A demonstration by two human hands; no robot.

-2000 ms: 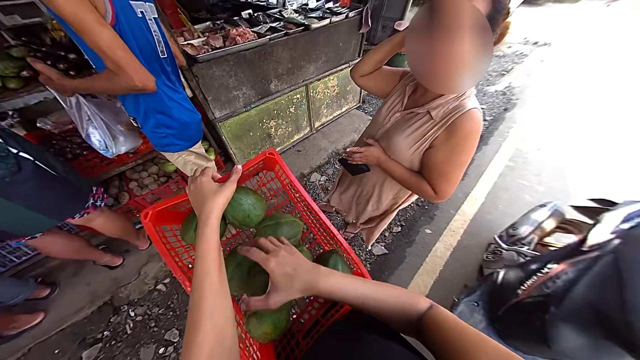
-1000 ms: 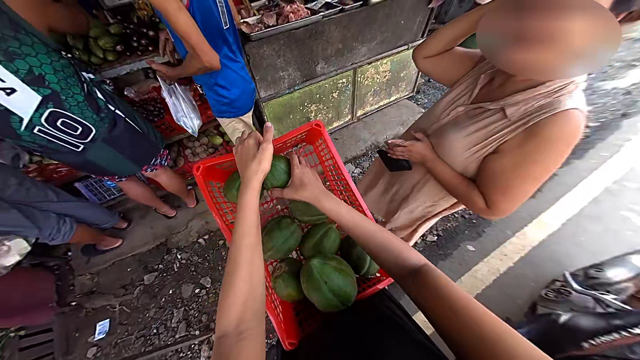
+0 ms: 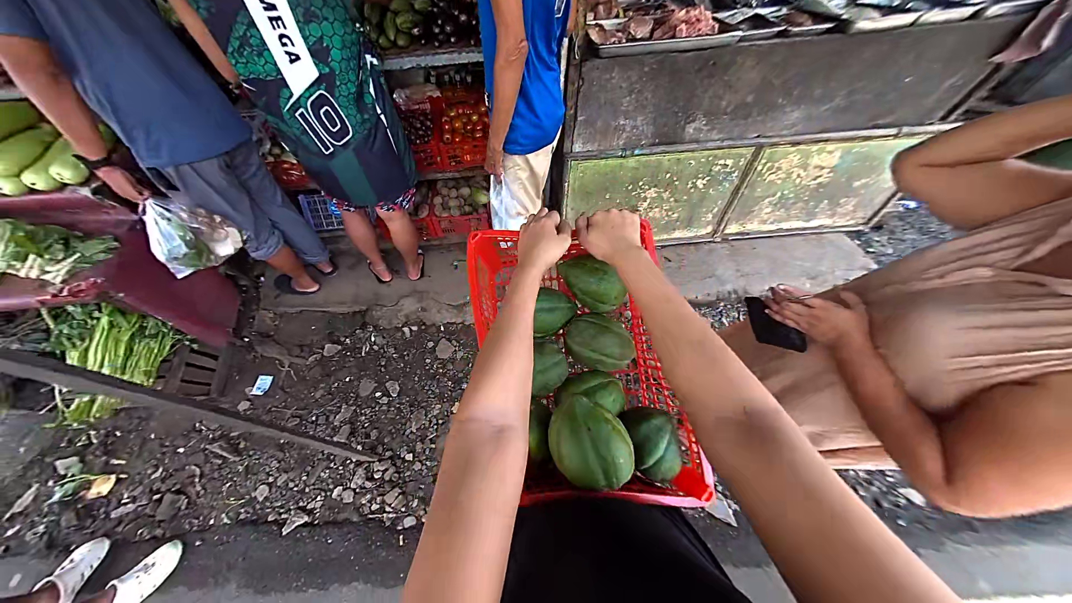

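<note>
A red plastic crate (image 3: 702,486) holds several green papayas (image 3: 590,442), its near end against the dark clothing at my waist. My left hand (image 3: 544,239) has its fingers curled over the far rim, left of centre. Close beside it, my right hand (image 3: 610,233) grips the same rim. One papaya (image 3: 592,283) lies just below my hands, inside the far end; others lie in the middle and at the near end, some partly covered by my left forearm. The crate's underside is hidden.
At right stands a person in a tan dress (image 3: 938,335) with a dark phone (image 3: 775,325). Several people stand at produce stalls on the left. Ahead is a meat counter (image 3: 662,92) above a concrete ledge (image 3: 762,264). Gravel (image 3: 360,402) and a long bar (image 3: 193,406) lie at left.
Both hands have moved from the papayas inside the crate to its far rim, and the fingers have closed on it. The view has turned left.
</note>
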